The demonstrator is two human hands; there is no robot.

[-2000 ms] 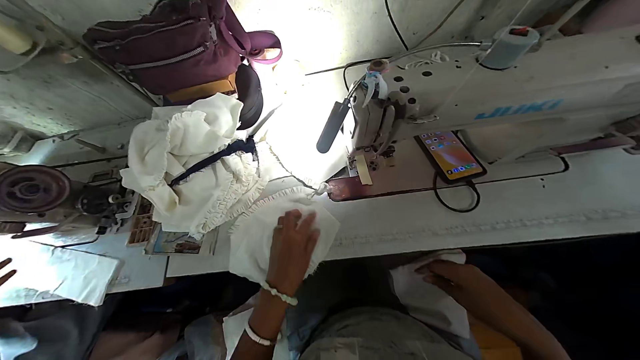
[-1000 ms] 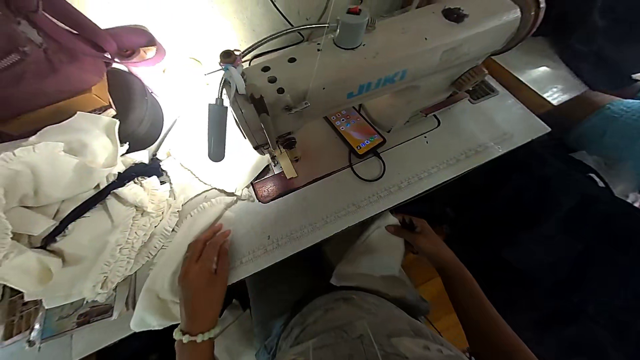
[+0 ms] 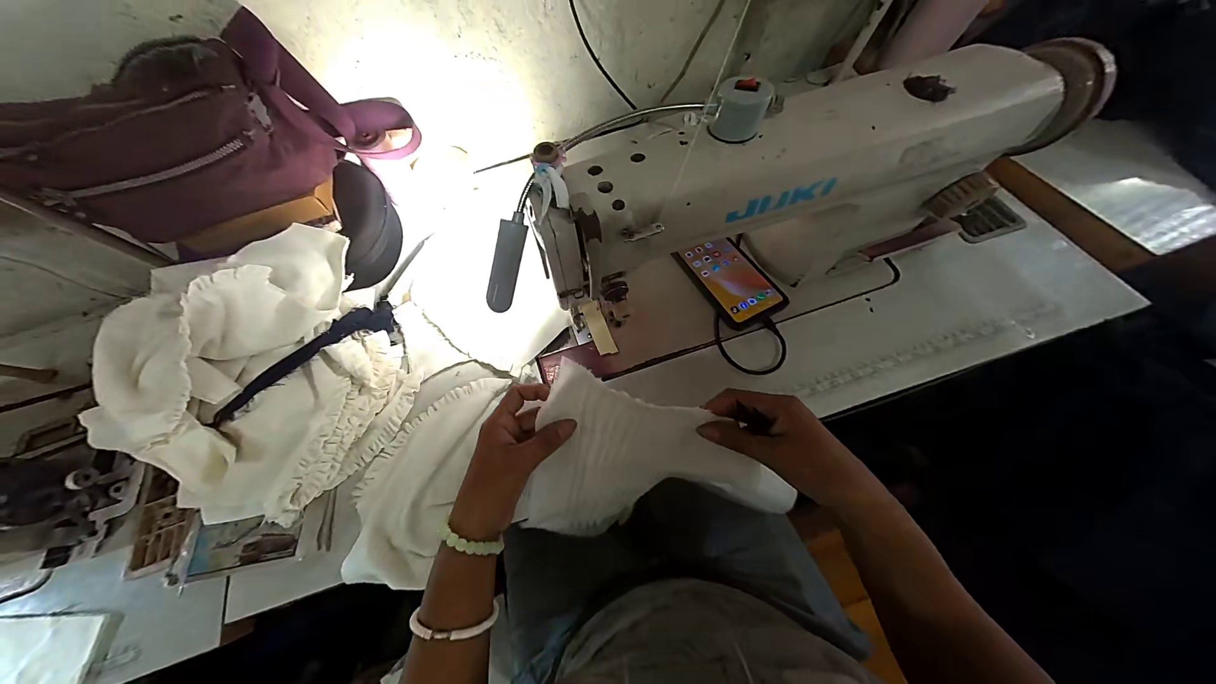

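Note:
Both my hands hold up a piece of white fabric over the front edge of the sewing table. My left hand pinches its left upper corner between thumb and fingers. At its right upper edge, my right hand grips the cloth; a small dark object shows at those fingers, too unclear to name. Just behind the fabric stands a Juki sewing machine, its needle area partly hidden by a beige strip. Left of my left hand lies a cream cloth with a gathered ruffle edge.
A pile of ruffled cream fabric with a dark blue strip lies at the left. Behind it is a maroon bag. A smartphone with a cable rests under the machine arm. A dark lamp hangs beside the machine head.
My left hand has left the ruffled cloth on the table and now holds the white fabric. My right hand has raised that fabric from near my lap. The view has shifted.

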